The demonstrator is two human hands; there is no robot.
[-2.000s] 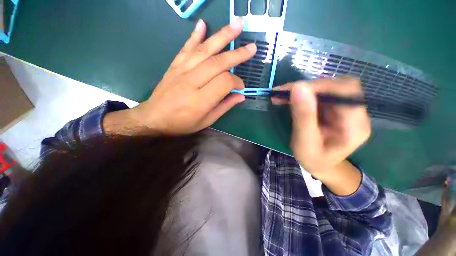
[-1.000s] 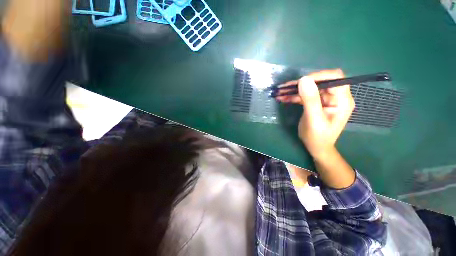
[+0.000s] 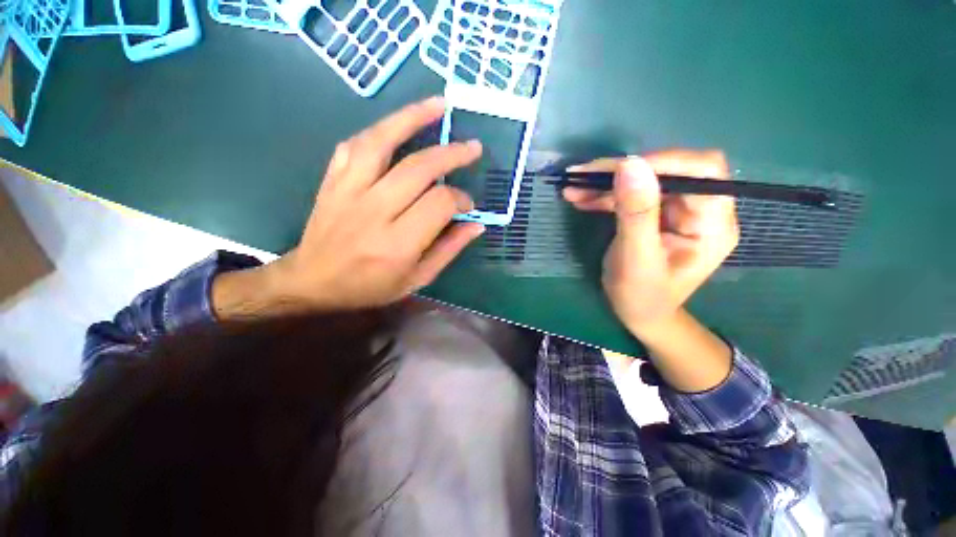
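A light-blue housing point(image 3: 490, 107) lies with its screen window towards me, over the left end of the strip sheet point(image 3: 786, 226). My left hand point(image 3: 393, 210) holds the housing's left side and near end with its fingers. My right hand point(image 3: 671, 226) holds the black tweezers point(image 3: 723, 187) like a pen, tips pointing left, just right of the housing's window and over the sheet. I cannot tell whether a strip is between the tips. Part of the sheet is hidden under my right hand.
More light-blue housings point(image 3: 362, 47) lie beyond my left hand, and a pile of housings point(image 3: 42, 26) is at the far left. A spare strip sheet point(image 3: 891, 367) lies at the right bench edge. Cardboard point(image 3: 19, 246) is at the left, off the green bench.
One second ago my left hand was up at the far left, away from the sheet. It is now back at the centre with a housing. The tweezer tips have moved slightly left and up.
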